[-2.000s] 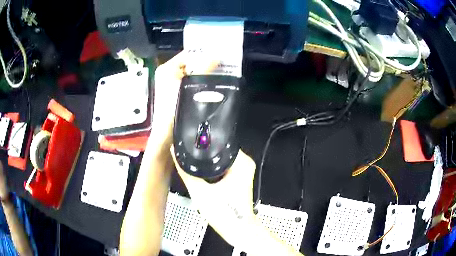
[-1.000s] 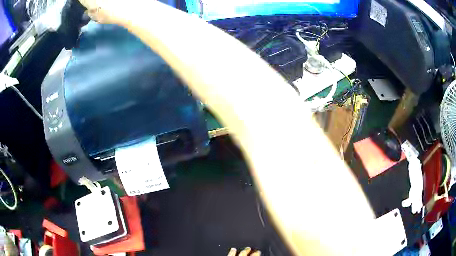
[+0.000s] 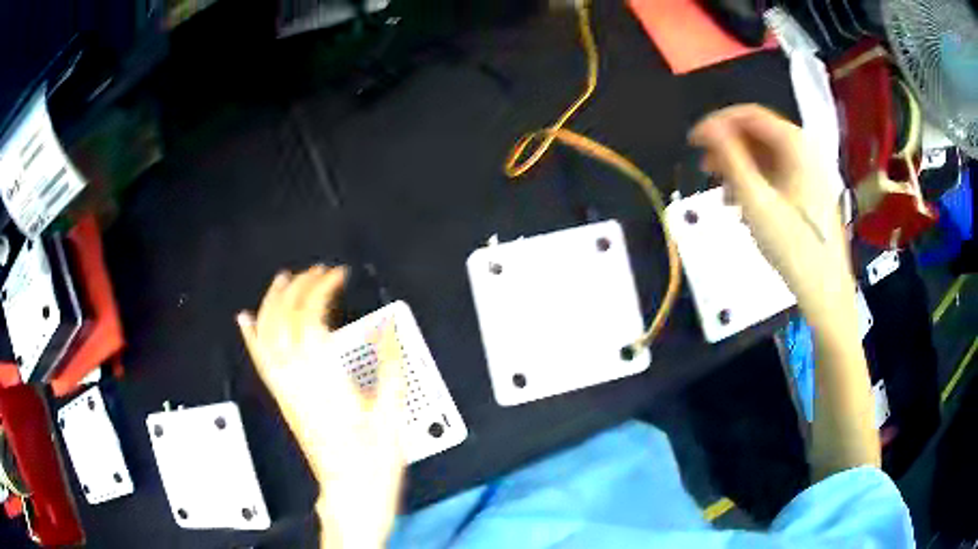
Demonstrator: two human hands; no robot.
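White network boxes lie in a row on the black mat. My left hand [image 3: 332, 386] is over a box with vent holes [image 3: 424, 397], fingers apart and empty; it hides the box's left part. My right hand [image 3: 778, 188] is over the upper right part of the rightmost box [image 3: 724, 263], fingers curved, with nothing visible in it. Between them lies another box [image 3: 558, 311]. A yellow-orange lead [image 3: 617, 161] loops on the mat and ends at this box's lower right corner.
A printed label [image 3: 38, 166] hangs at the far left above stacked boxes [image 3: 32, 306] on a red pad [image 3: 97, 311]. Two more boxes lie left [image 3: 209, 466] [image 3: 94, 445]. Red tape dispensers stand left [image 3: 41, 461] and right [image 3: 874, 139]. A fan [image 3: 938, 54] is top right.
The view has turned down and right, so the printer is mostly out of it. The arm that reached across to the upper left is gone from there; both hands are now over the boxes.
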